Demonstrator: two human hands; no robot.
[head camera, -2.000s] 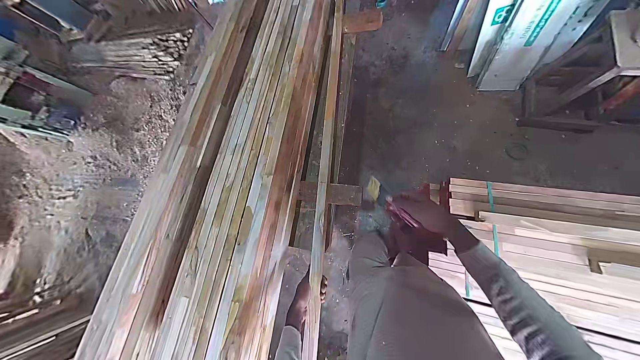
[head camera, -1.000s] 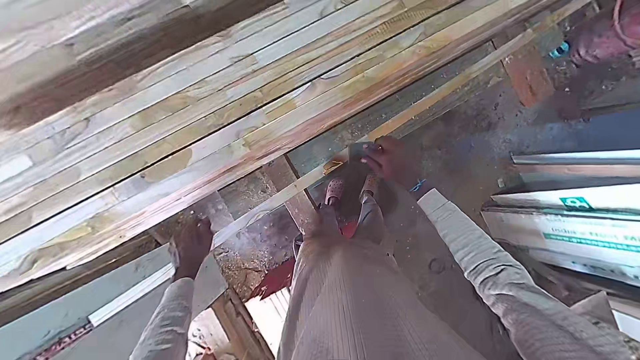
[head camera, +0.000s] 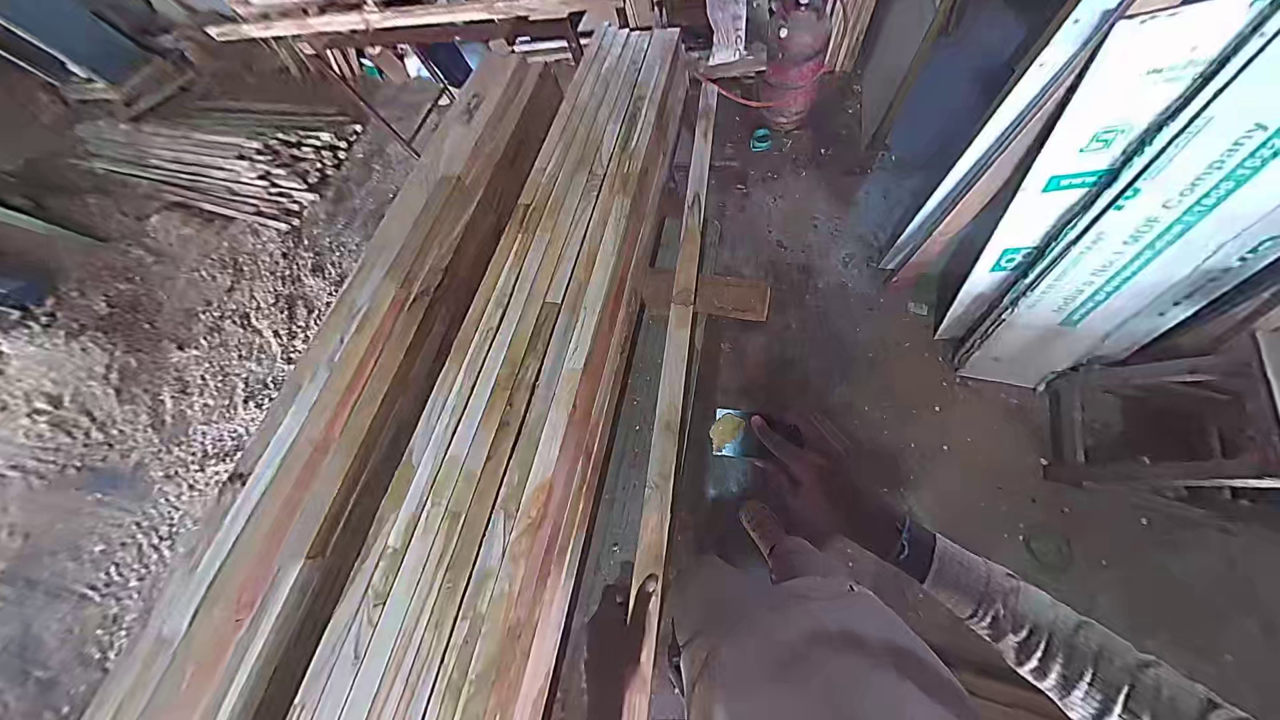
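Note:
My left hand (head camera: 615, 640) grips the near end of a long narrow wooden strip (head camera: 672, 410), thumb on its top. In my right hand (head camera: 810, 465) is a flat metal putty knife (head camera: 733, 432) with a yellowish lump of filler on its blade, held just right of the strip. The strip lies lengthwise beside a row of long wooden boards (head camera: 540, 350) laid edge to edge. Under the strip, a short wooden crosspiece (head camera: 735, 298) sticks out to the right.
Another stack of long boards (head camera: 360, 400) lies further left. White printed panels (head camera: 1100, 230) lean at the right, above a wooden frame (head camera: 1160, 430). A red cylinder (head camera: 800, 60) stands at the far end. Shavings (head camera: 180, 350) cover the ground at left; thin sticks (head camera: 220, 160) lie in a pile.
My right hand with the putty knife has come away from the strip, where it was a second ago. My left hand stays on the strip. The view has turned strongly.

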